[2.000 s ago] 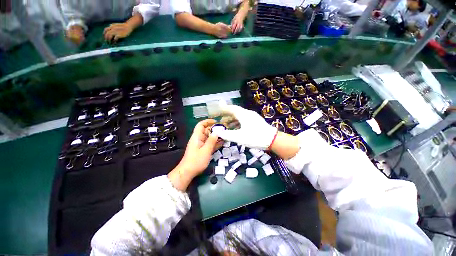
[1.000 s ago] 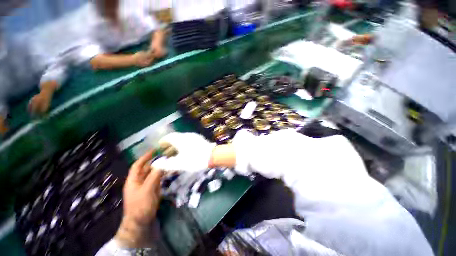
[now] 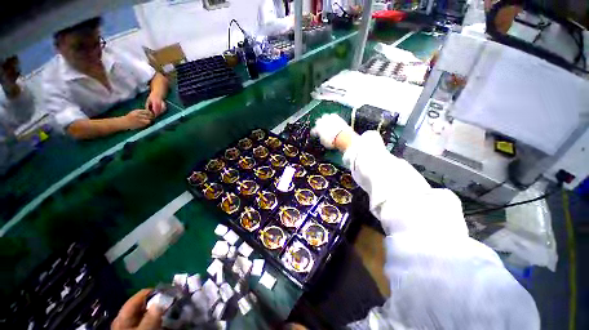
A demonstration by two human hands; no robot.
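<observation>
My left hand [image 3: 137, 312], bare and cut off by the bottom edge, pinches a part with a white square pad [image 3: 160, 301] on it; the rest of the part is hidden or blurred. My right hand [image 3: 330, 131], in a white glove, is at the heap of dark binder clips [image 3: 298, 132] behind the right tray; its fingertips are too unclear to show whether it grips a clip. Loose white pads [image 3: 220, 249] lie beside my left hand. The black right tray [image 3: 294, 274] holds rows of round gold-silver housings [image 3: 273, 236], with a white slip [image 3: 285, 179] on top.
The dark left tray [image 3: 90, 277] with clamped parts is at the lower left, blurred. Pale translucent squares [image 3: 155, 238] lie between the trays. A black box [image 3: 376, 119] stands just right of my right hand. A white bench machine [image 3: 452, 158] is at the right. A person sits opposite.
My view has turned right. My right hand has left my left hand and reached across to the clip heap. My left hand still holds the part, now at the bottom edge.
</observation>
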